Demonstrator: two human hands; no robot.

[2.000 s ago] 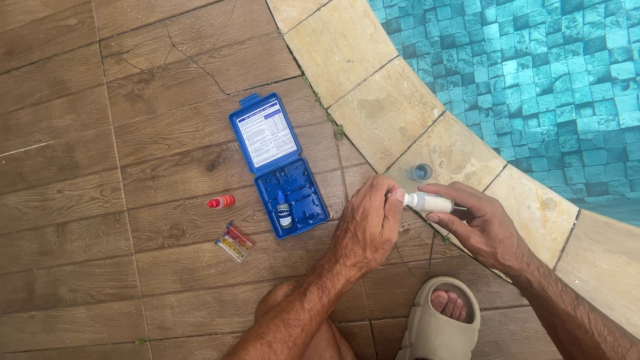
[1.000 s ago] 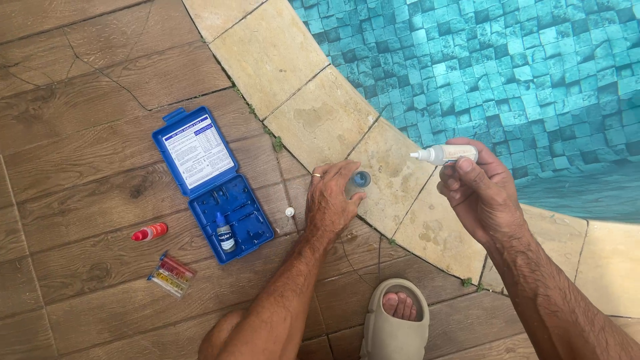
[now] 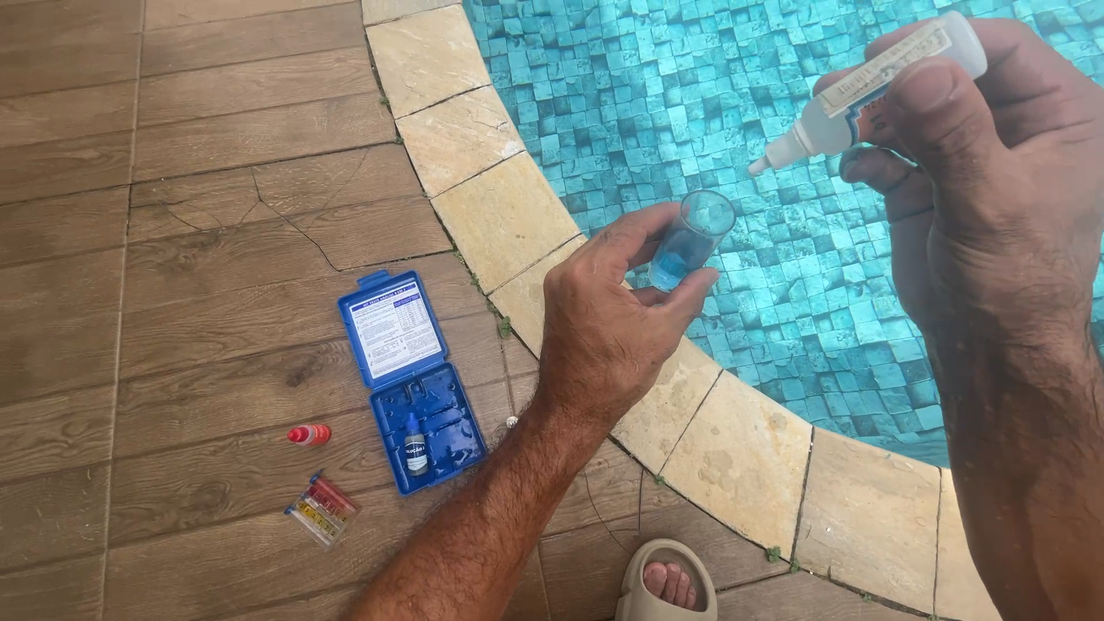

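My left hand [image 3: 617, 297] holds a small clear vial [image 3: 693, 237] by its sides, tilted, with liquid in its lower part that looks bluish against the pool. Up and to the right, my right hand [image 3: 957, 129] grips a white plastic dropper bottle [image 3: 871, 86], its bare nozzle slanting down toward the vial's mouth without touching it. An open blue plastic test-kit case [image 3: 470, 431] lies on the deck, with a printed sheet [image 3: 397, 336] in its lid and a small blue-capped bottle [image 3: 416, 450] inside. A small white cap [image 3: 511, 422] lies partly behind my left forearm.
Left of the case lie a red dropper bottle [image 3: 310, 434] and a clear comparator block [image 3: 322, 509] with red and yellow cells. Pale stone coping [image 3: 737, 448] curves between the wood-look tile deck [image 3: 233, 362] and the pool water [image 3: 828, 328]. My sandalled foot [image 3: 668, 582] is at the bottom.
My left hand has lifted the vial from the stone coping. The bottle in my right hand, level a second ago, now points nozzle down. The view has shifted.
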